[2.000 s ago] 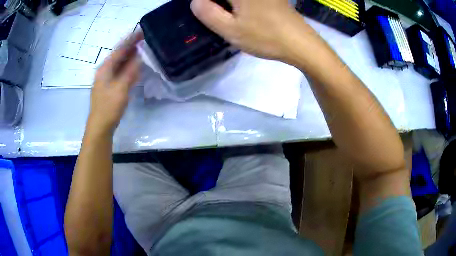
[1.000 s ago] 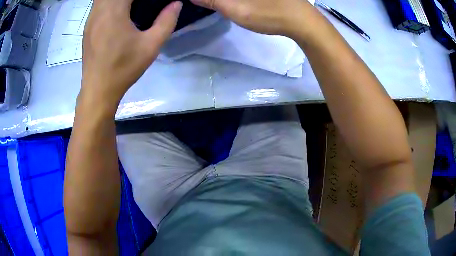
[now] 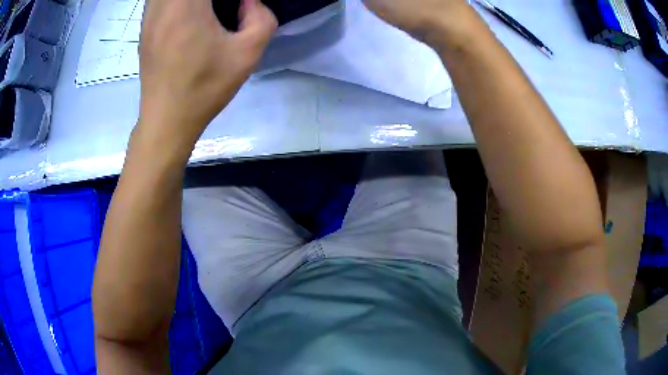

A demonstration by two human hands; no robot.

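A black outer housing (image 3: 289, 9) lies at the top edge of the picture, partly cut off, with a pale protective bag (image 3: 311, 36) around its near side. My left hand (image 3: 201, 47) is at its left side, thumb bent against the black surface; the fingertips are out of the picture or hidden. My right hand (image 3: 417, 15) is cut off by the top edge, to the right of the housing; its fingers do not show, so I cannot tell if it touches anything. White paper (image 3: 395, 69) lies under the bag.
Dark tweezers (image 3: 516, 28) lie right of my right hand. Black-edged inner blocks (image 3: 606, 26) stand at the far right. Bagged housings (image 3: 33, 62) stand at the left edge, beside a lined paper sheet (image 3: 110, 44). Below the bench are a blue bin (image 3: 66, 264) and a carton (image 3: 505, 271).
The housing moved from tilted above the paper up to the top edge. My left hand went from beside it onto its side; my right hand has shifted right, off its top. The camera view also shifted.
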